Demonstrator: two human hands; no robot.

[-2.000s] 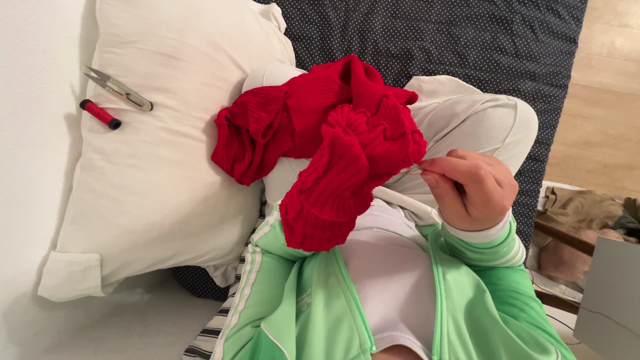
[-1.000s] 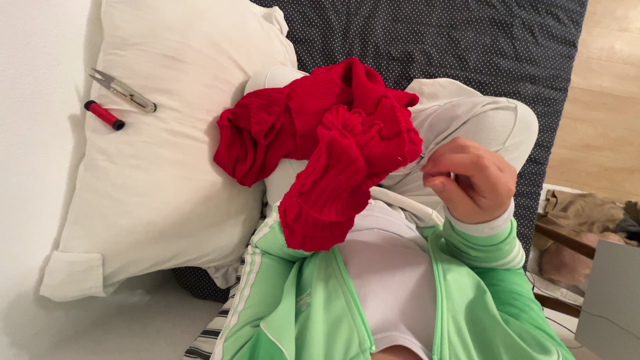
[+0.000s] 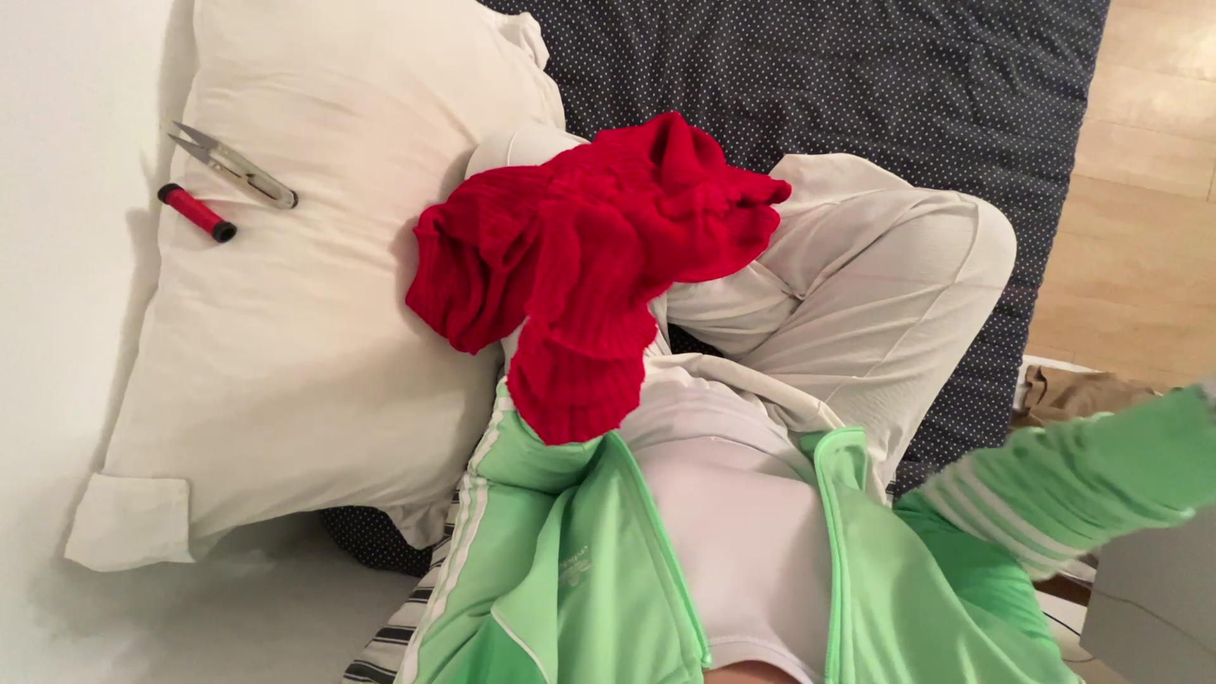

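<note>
A red ribbed knit garment lies bunched over my lap. My left sleeve runs up to its lower end, and the cloth hides my left hand completely. My right arm reaches out past the right edge, so only its green sleeve shows and the right hand is out of view. A faint thread seems to stretch from the garment toward the right, across my knee. On the pillow at the left lie metal thread snips and, just below them, a spool of red thread.
The white pillow rests against the wall at the left. A dark dotted bed cover spreads beneath my crossed legs. Beyond its right edge are wooden flooring, a brown cloth item and a grey panel.
My right hand, earlier beside the garment with its fingers bent, has swung out to the right and left the view. The garment has shifted somewhat, with its lower tube still over my left hand.
</note>
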